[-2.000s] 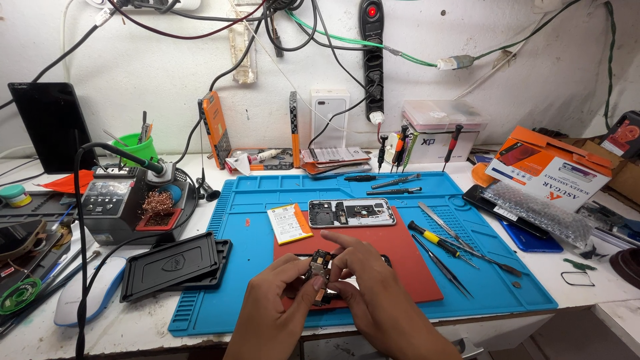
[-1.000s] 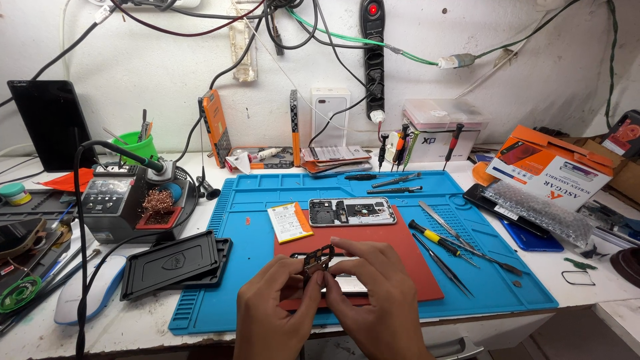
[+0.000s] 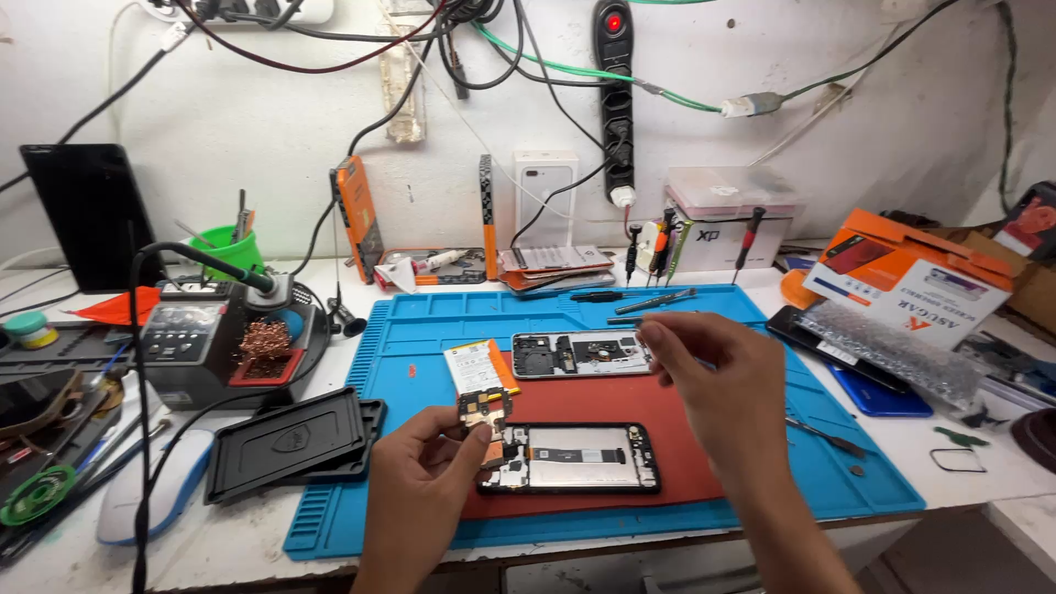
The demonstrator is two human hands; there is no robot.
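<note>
My left hand holds a phone's logic board between thumb and fingers, over the left end of an opened phone frame. That frame lies on a red mat, with a flex cable across its bare metal middle. My right hand is raised at the right end of a second phone housing, thumb and fingertips pinched together; whether something small is between them cannot be told. A phone battery, white with an orange edge, lies left of the housing.
A blue silicone work mat lies under everything. Black trays and a soldering station stand at the left. Tweezers lie at the right near a screen box and bubble wrap. Screwdrivers stand behind.
My right hand has left the board and moved up and to the right. The board stays in my left hand, and the phone frame beneath is now in plain view.
</note>
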